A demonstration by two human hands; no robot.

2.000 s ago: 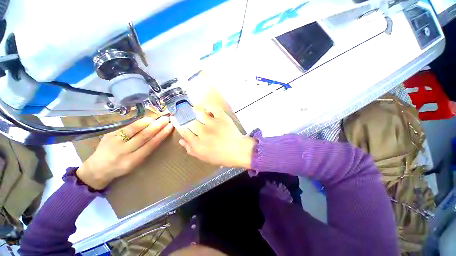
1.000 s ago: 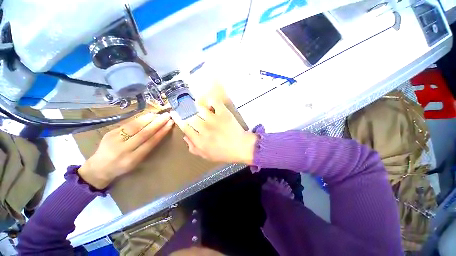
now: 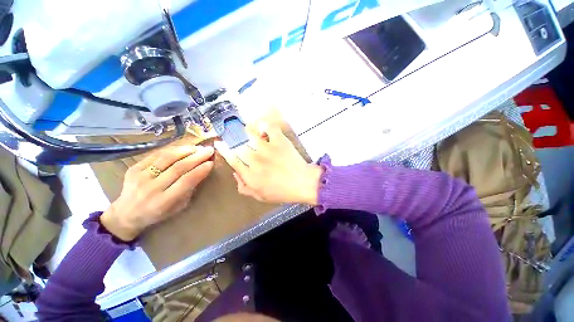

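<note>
A khaki-brown garment panel [image 3: 208, 220] lies flat on the white machine table, its far part under the machine head. My left hand [image 3: 160, 182] lies flat on it, a ring on one finger, fingertips close to the needle area. My right hand [image 3: 270, 163] rests on the panel's right part, fingers bent beside the grey-blue block [image 3: 233, 131]. The fingertips of both hands come close together in front of the presser foot [image 3: 206, 124]. A folded edge there is mostly hidden by the fingers. I cannot tell if either hand pinches the cloth.
The white machine head [image 3: 82, 38] stands behind the hands. Blue snips [image 3: 347, 96] and a flat black rectangle, perhaps a phone [image 3: 387, 47], lie to the right. A control panel [image 3: 538, 28] is far right. Khaki pieces hang at right [image 3: 488, 157] and left [image 3: 25, 214]. A red crate [image 3: 544, 116] stands beyond.
The camera view has shifted slightly. My left fingertips are slightly lower relative to the needle area. My right hand stays beside the grey-blue block.
</note>
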